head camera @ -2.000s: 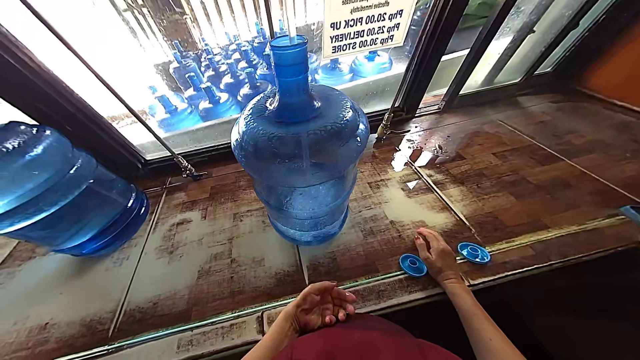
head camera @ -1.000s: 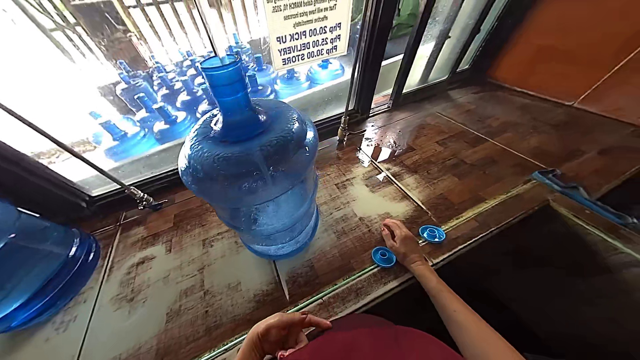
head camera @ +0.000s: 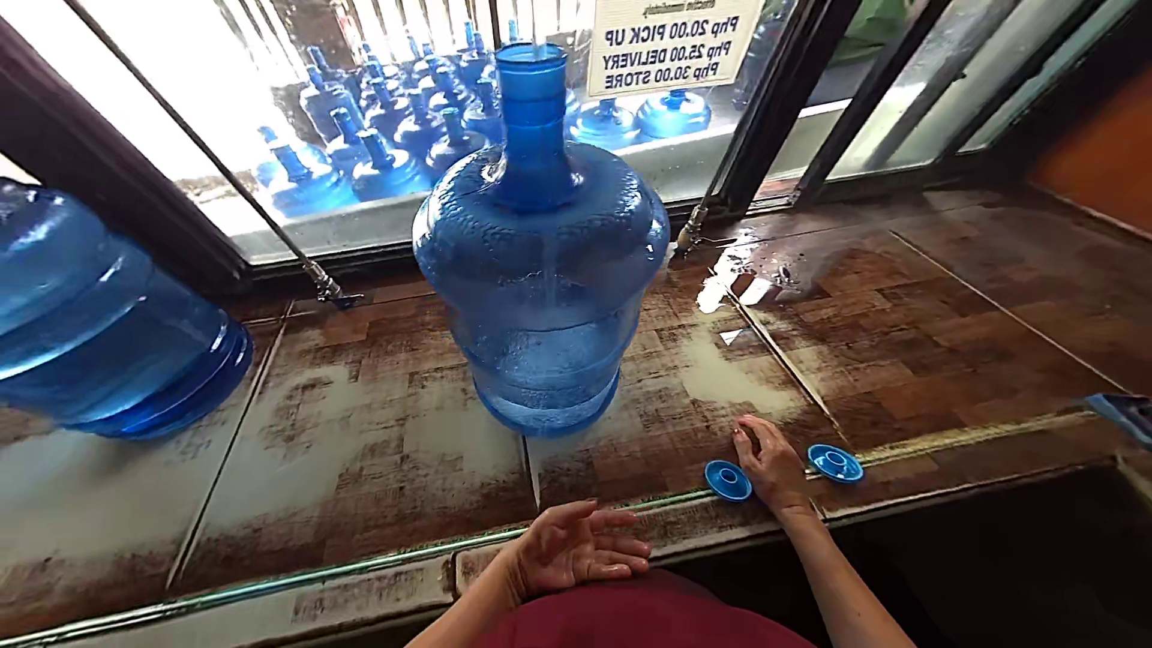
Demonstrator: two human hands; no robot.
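A blue plastic water jug (head camera: 540, 270) stands upright on the worn counter, a thin stream of water falling through its neck and water inside its lower part. Palm up and empty, my left hand (head camera: 576, 549) lies at the counter's front edge, by my maroon shirt. My right hand (head camera: 771, 463) rests on the counter near the edge, fingers slightly curled, with no object seen in it. One blue cap (head camera: 727, 481) lies just left of that hand and a second blue cap (head camera: 835, 463) just right of it.
Another blue jug (head camera: 117, 324) stands at the left. Behind the glass are several blue jugs (head camera: 387, 166) and a price sign (head camera: 670, 45). Metal rods meet the counter at fittings (head camera: 328, 286). Water wets the counter (head camera: 765, 270) at right. A blue object (head camera: 1120, 416) lies at the far right edge.
My left hand has turned and opened palm up since a second ago. The water in the middle jug seems slightly higher. My right hand stays between the caps; the view has swung.
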